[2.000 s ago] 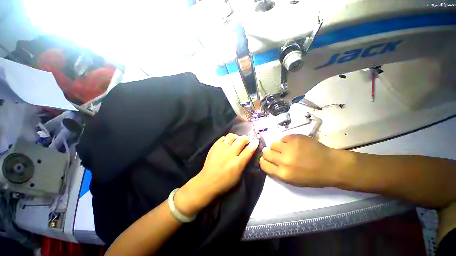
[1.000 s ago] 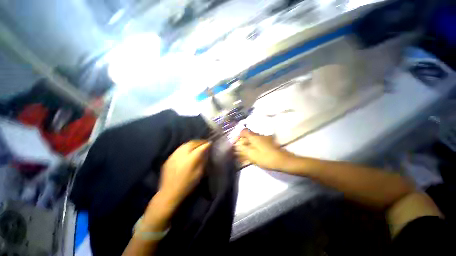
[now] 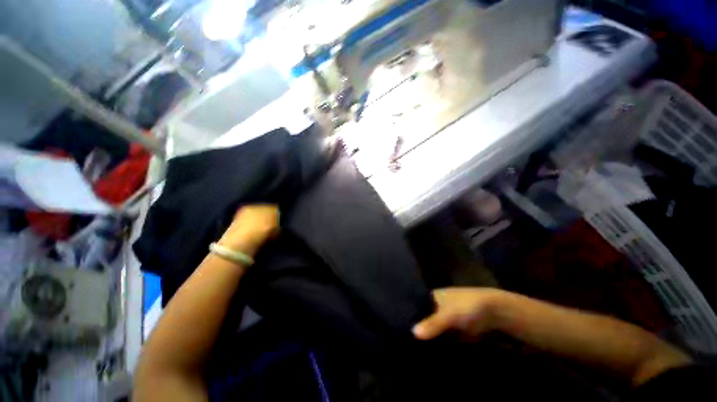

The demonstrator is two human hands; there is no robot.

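The black garment piece (image 3: 354, 228) lies on the left of the table and runs from the presser foot area (image 3: 334, 118) down over the front edge towards my lap. My left hand (image 3: 255, 225) is on the bunched cloth left of the needle, its fingers partly hidden in the folds. My right hand (image 3: 456, 310) grips the cloth's lower right edge, beyond the table's front edge. The sewing machine (image 3: 479, 55) stands behind, its head brightly lit and blurred. I cannot tell if the foot is down on the cloth.
A white perforated basket (image 3: 656, 263) with black pieces and a white piece (image 3: 609, 187) is at the right. A cream second machine (image 3: 67, 302), a white paper sheet (image 3: 59, 182) and red cloth (image 3: 126, 179) are at the left. A thin metal tool (image 3: 397, 151) lies on the bed.
My right hand has moved from near the needle down and right, drawing the cloth edge out. My left hand has shifted left, away from the needle. The view has turned, showing the basket.
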